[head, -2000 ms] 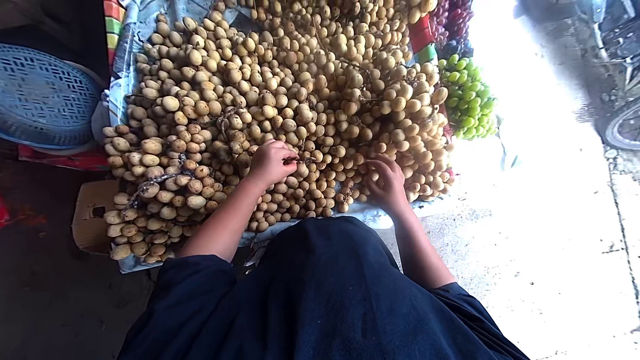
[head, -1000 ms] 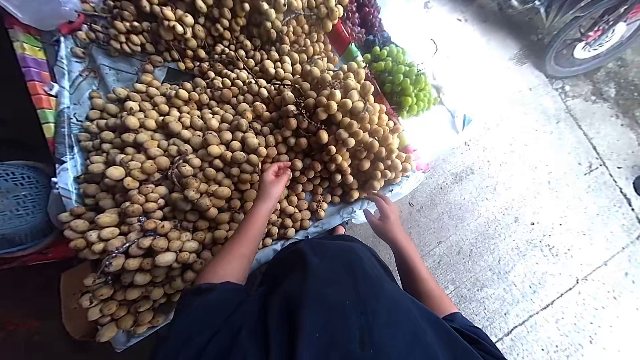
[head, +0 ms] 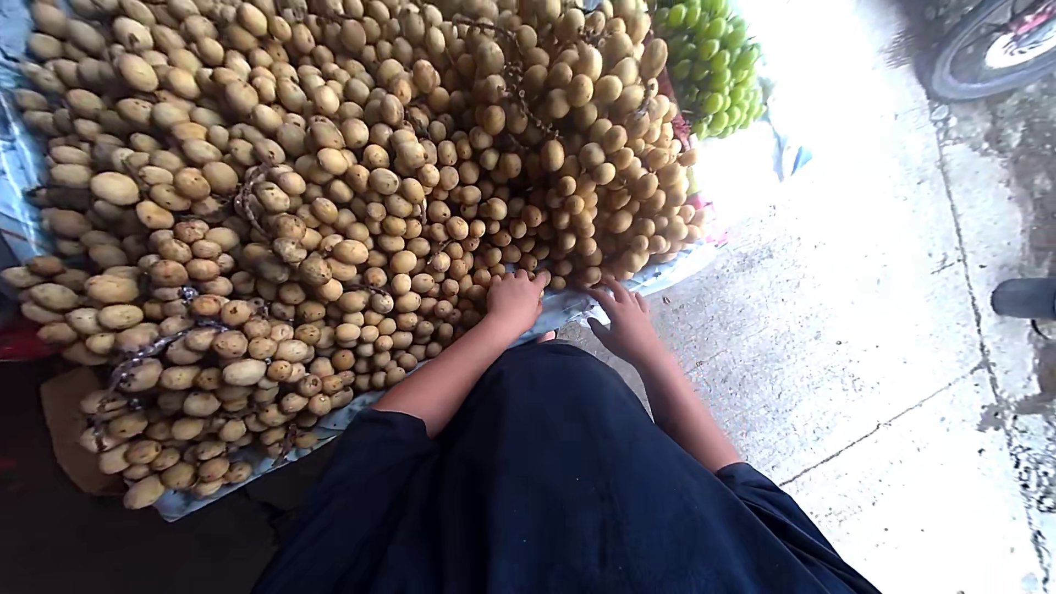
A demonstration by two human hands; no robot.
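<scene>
A large heap of tan, round longkong-like fruits (head: pixel 363 190), many in bunches on brown stems, covers a stall top lined with a light blue plastic sheet (head: pixel 561 310). My left hand (head: pixel 516 302) rests against the fruits at the near edge of the heap, fingers bent; whether it grips a fruit is hidden. To its right, my right hand (head: pixel 625 320) is at the sheet's edge just below the bunches, its fingers apart and nothing seen in it. A dark bare stem (head: pixel 524 91) lies among the fruits farther back.
Green grapes (head: pixel 714 66) lie beyond the heap at the upper right. A cardboard box (head: pixel 78 429) stands below the stall at the left. Concrete pavement (head: pixel 825 346) runs along the right, with a vehicle wheel (head: pixel 998 49) at the top right corner.
My left hand has moved from farther in on the heap to its near edge, closer to my right hand. The view has shifted to the right and nearer.
</scene>
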